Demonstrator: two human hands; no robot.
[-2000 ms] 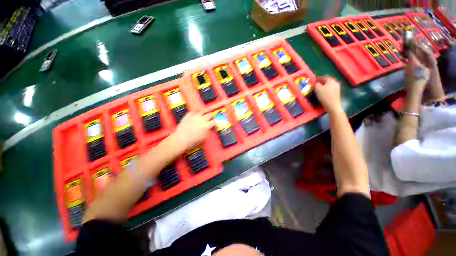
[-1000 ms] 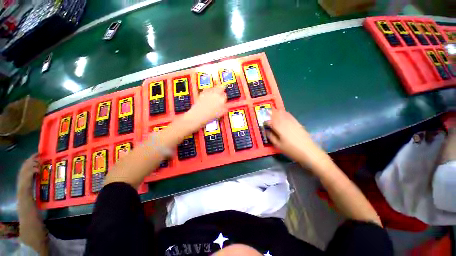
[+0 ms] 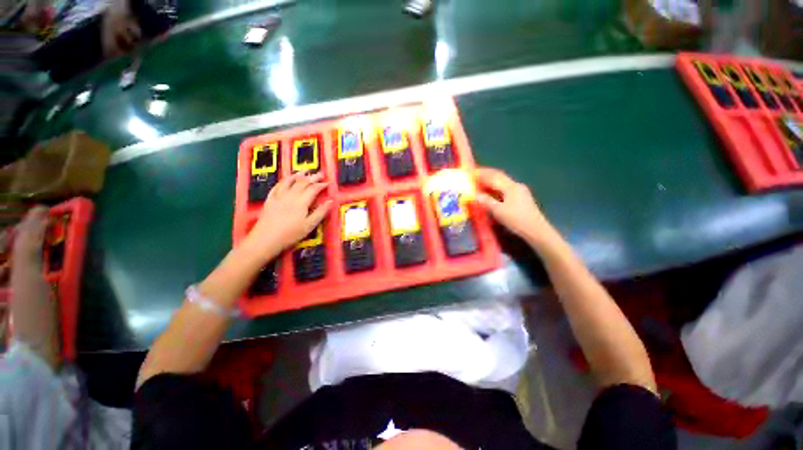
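A red tray (image 3: 370,287) lies in front of me with yellow-and-black keypad phones in two rows. Two top-left screens are dark; the other three top ones are lit bluish-white. In the bottom row, two middle screens are white and the rightmost phone (image 3: 455,220) has a blue lit screen. My left hand (image 3: 292,209) lies over the left part of the tray, fingers spread, partly hiding the lower-left phones. It holds nothing visible. My right hand (image 3: 511,204) is at the tray's right edge, beside the rightmost lower phone, thumb and fingers apart.
Another red tray (image 3: 755,167) with phones lies at the right. A tray at the far left (image 3: 77,255) has a neighbour's hand over it. Brown boxes stand at the left (image 3: 66,167) and far right (image 3: 660,26). Pale phones (image 3: 158,101) lie beyond the white line.
The left tray has moved away leftward from the middle tray. My left hand has moved from the upper phones to the left columns. My right hand has shifted off the lower-right phone to the tray's edge.
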